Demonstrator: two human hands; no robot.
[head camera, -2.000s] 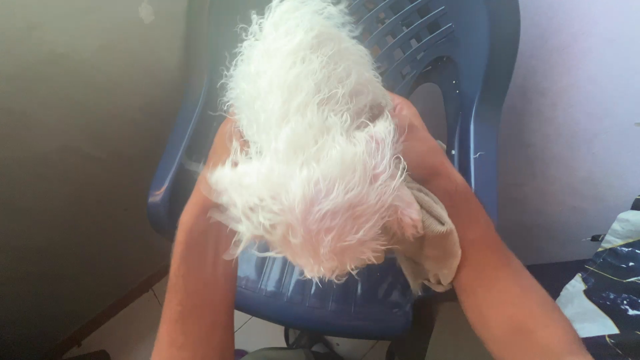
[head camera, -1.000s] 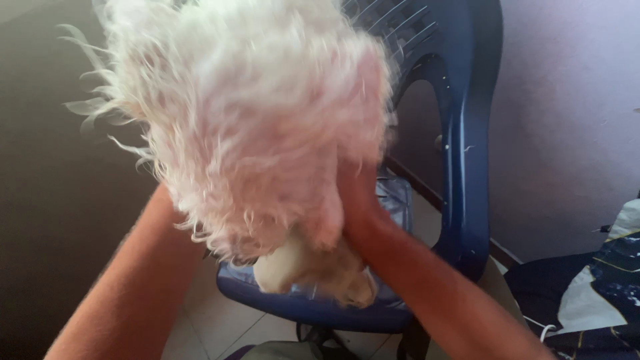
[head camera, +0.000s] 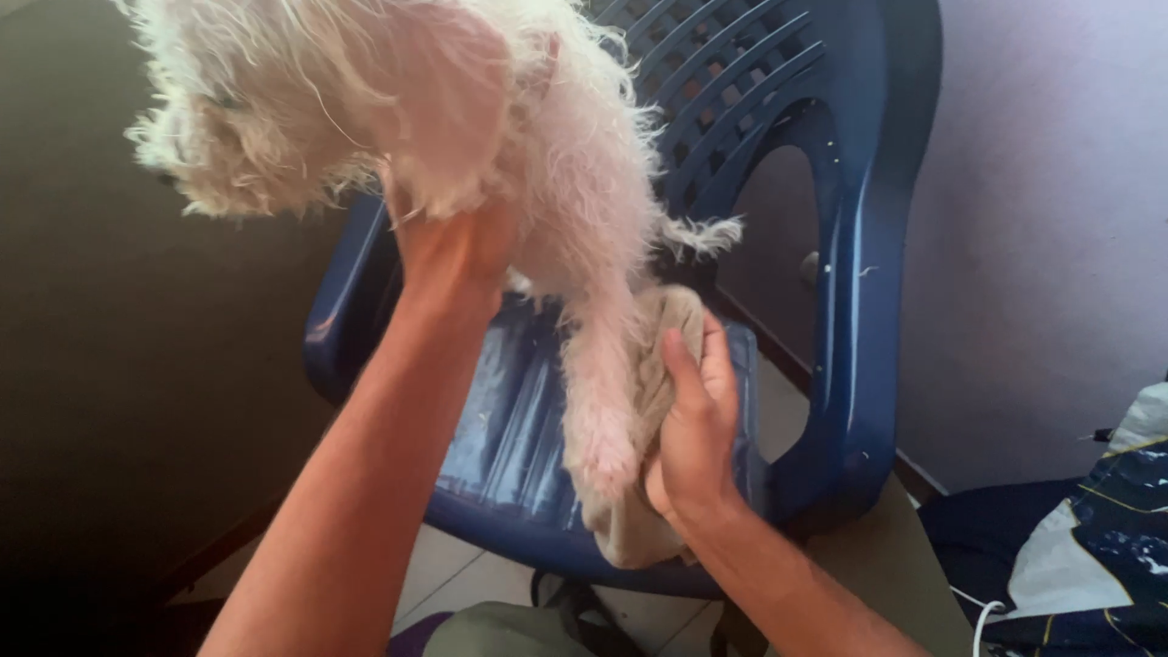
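Observation:
A dog with curly white fur is on the blue plastic armchair, its head turned to the left and its thin tail sticking out to the right. My left hand holds the dog under the neck and chest; its fingers are mostly hidden by fur. Lower right, my right hand grips a beige cloth, which lies behind and beside the dog's front leg. The paw hangs over the cloth near the seat's front edge.
A pale wall stands at the right, a darker wall at the left. Dark blue and white patterned fabric and a white cable are at lower right. Tiled floor shows below the chair.
The dog's head now points left with its face in side view, and its front leg shows. My right hand has moved from against the dog's body to the cloth beside that leg.

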